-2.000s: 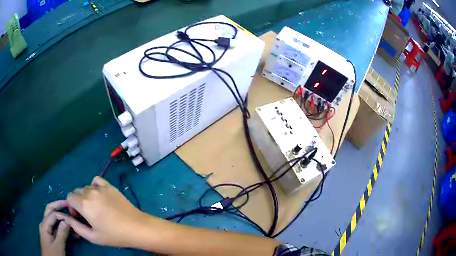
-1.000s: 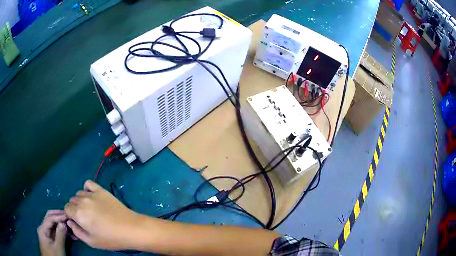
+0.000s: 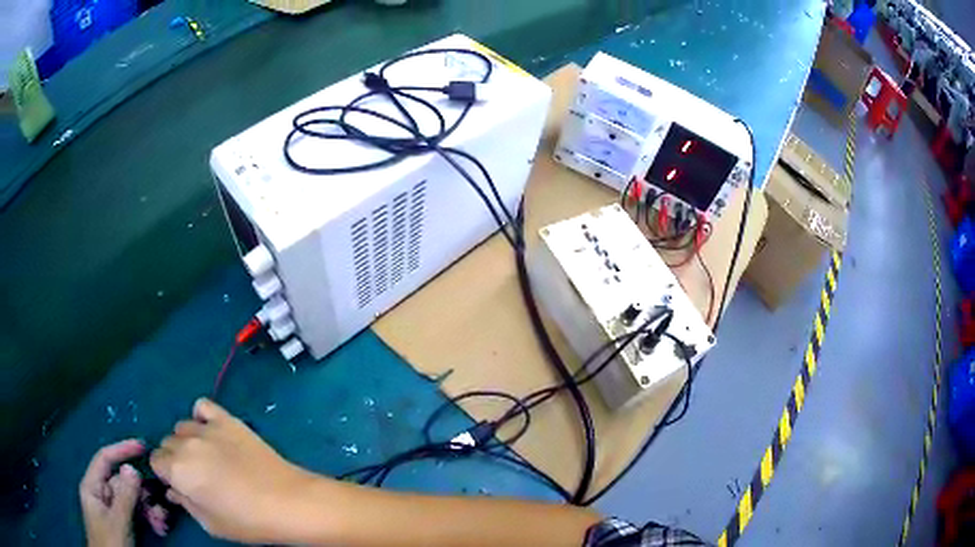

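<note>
My right hand [image 3: 219,470] is at the lower left, its fingers curled around something small and dark that is mostly hidden. My left hand [image 3: 112,494] is beside it at the lower left, cut off by the bottom edge, with its fingers bent around a dark thing. What the dark thing is, I cannot tell. A thin red lead [image 3: 227,369] runs from a red-orange plug [image 3: 249,330] at the front of the large white power supply [image 3: 396,251] down towards my right hand.
Coiled black cables [image 3: 369,139] lie on the large supply. A cream-white test box [image 3: 609,272] and a small power supply [image 3: 620,123] with red digits stand on brown cardboard [image 3: 449,331]. Tangled black cables [image 3: 503,422] lie in front. A carton [image 3: 796,230] is at the right.
My hands have moved slightly apart, with a dark gap now showing between them. The whole view has shifted a little. The equipment stands as before.
</note>
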